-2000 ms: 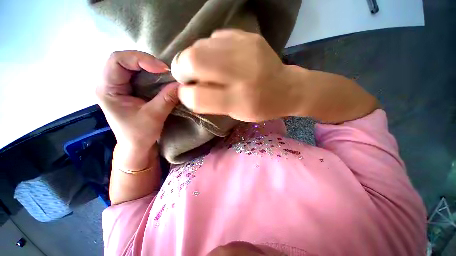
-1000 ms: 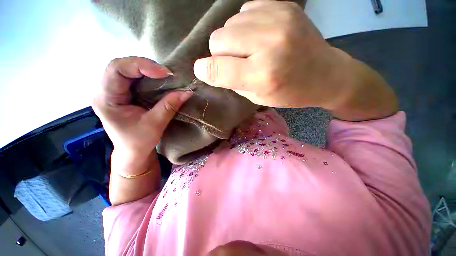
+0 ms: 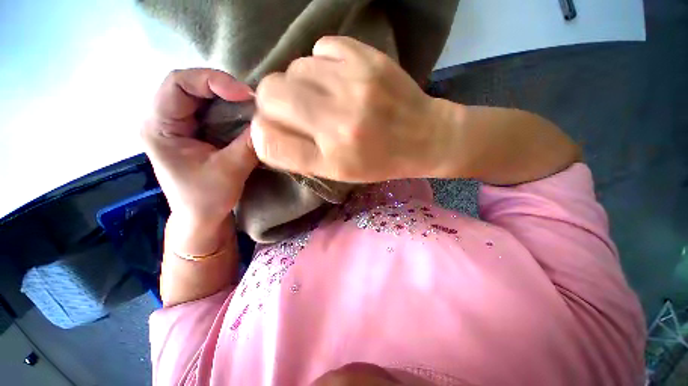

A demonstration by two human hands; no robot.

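Observation:
The thick olive-brown cloth [image 3: 264, 38] hangs over the table edge and bunches up in front of my chest. My left hand [image 3: 198, 143] pinches a folded part of it between thumb and fingers. My right hand [image 3: 339, 117] is closed, with its fingertips against the left fingertips at the fold. Its fingers hide the spot where they meet, and no needle can be made out. Pale thread or a pale seam line [image 3: 323, 188] shows on the cloth just below my right hand.
The white table [image 3: 83, 83] spans the left and top, with a slim dark tool [image 3: 567, 9] at its far right. Below left are a blue item [image 3: 124, 211] and a pale blue cloth [image 3: 64, 294]. Dark grey floor lies right.
One second ago my right hand was higher and further right, off the fold, with thread showing between. It has come back down and left to the left fingertips and now covers the thread there.

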